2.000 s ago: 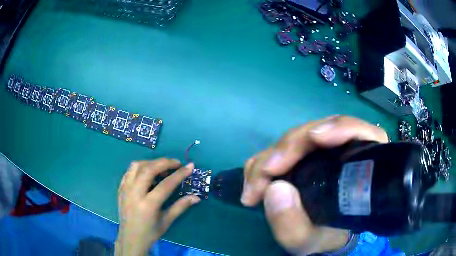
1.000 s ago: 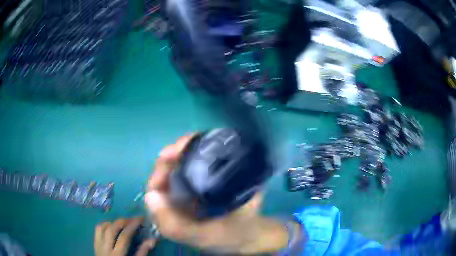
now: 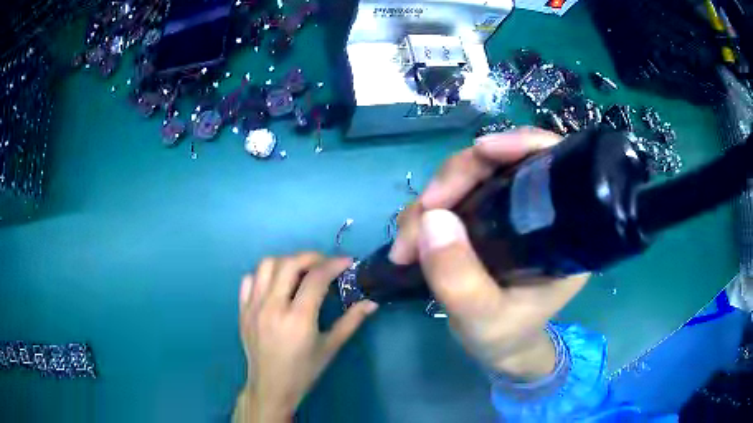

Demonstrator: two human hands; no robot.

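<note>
My right hand (image 3: 487, 256) grips the black electric screwdriver (image 3: 570, 206), which lies slanted with its cable to the right. Its tapered nose points left onto a small circuit board (image 3: 350, 285) on the green mat. My left hand (image 3: 289, 318) holds this board at its edges between thumb and index finger. A thin lead (image 3: 343, 230) with a tiny pale end sticks up behind the board. The tip of the screwdriver and any screw cannot be made out. Another small lead shows just behind the nose.
The white screw feeder (image 3: 371, 91) stands at the back centre. Wired round parts (image 3: 208, 124) and a smartphone (image 3: 194, 35) lie back left. Board assemblies (image 3: 578, 111) are piled right. A board strip (image 3: 49, 358) is at left, blister trays (image 3: 25, 124) far left, a black bin (image 3: 652, 49) back right.
The view has swung right, so the feeder and strip sit further left. The screwdriver passed over the mat, blurred, and its nose is again at a board held by my left hand.
</note>
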